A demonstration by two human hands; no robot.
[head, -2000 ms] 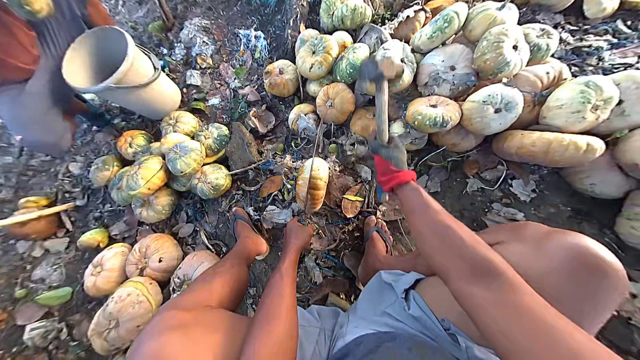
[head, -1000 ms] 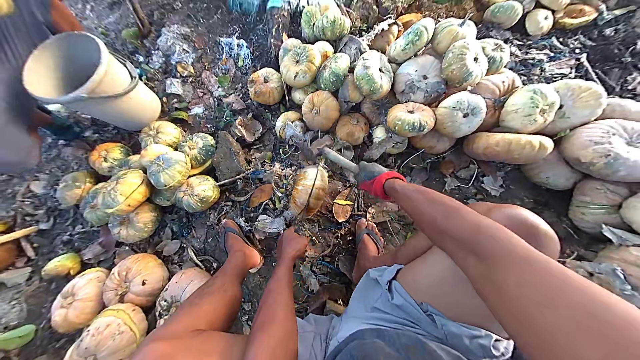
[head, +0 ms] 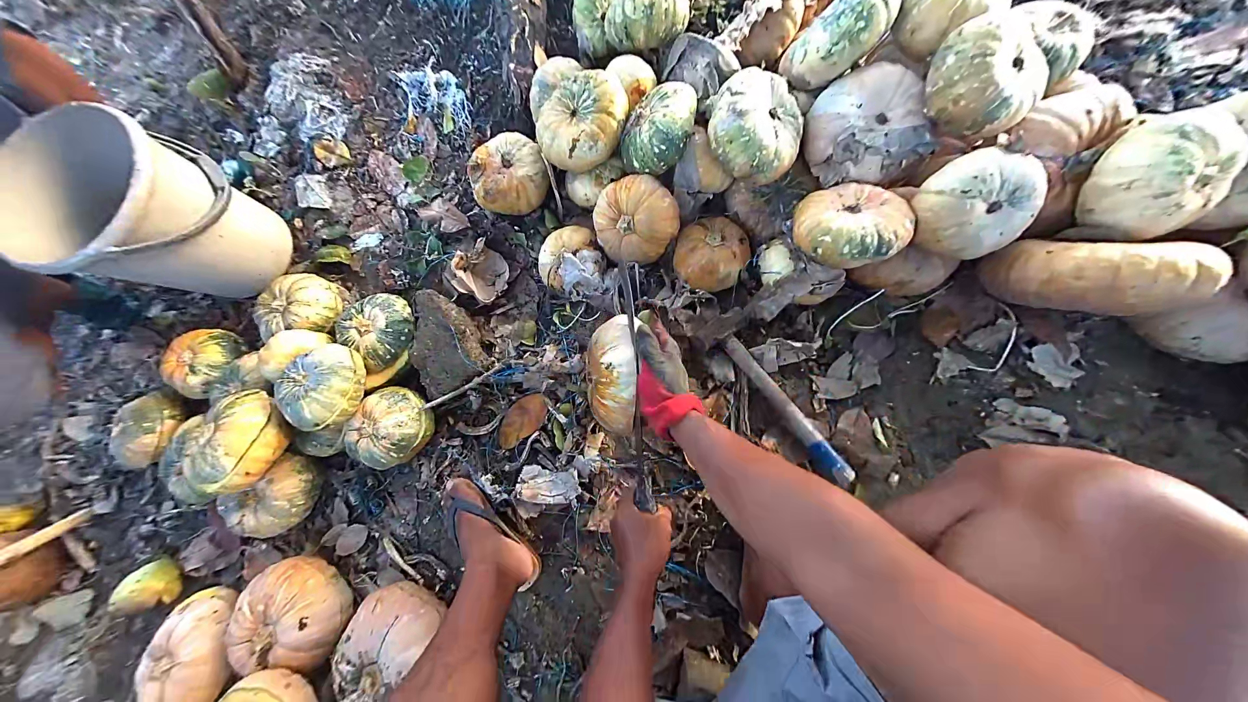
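Observation:
My left hand [head: 641, 534] is closed on the dark handle of a long machete [head: 634, 390], whose blade points away from me and lies against an orange and cream pumpkin [head: 612, 375]. My right hand [head: 665, 369], in a dark glove with a red cuff, rests on the pumpkin's right side, beside the blade. How deep the blade sits in the pumpkin cannot be seen. A hammer [head: 780, 405] lies on the ground right of my right hand, its handle ending in blue and its head partly among dry leaves.
Pumpkins [head: 848, 224] are heaped ahead and to the right. Smaller green and orange pumpkins [head: 317, 385] are piled at the left, with pale ones [head: 290, 612] below. A tilted white bucket [head: 185, 229] is beside another person at the left edge. A stone [head: 444, 341] lies nearby.
My right hand has let go of the hammer, which now lies on the ground, and has come to the pumpkin. My left hand keeps its hold on the machete.

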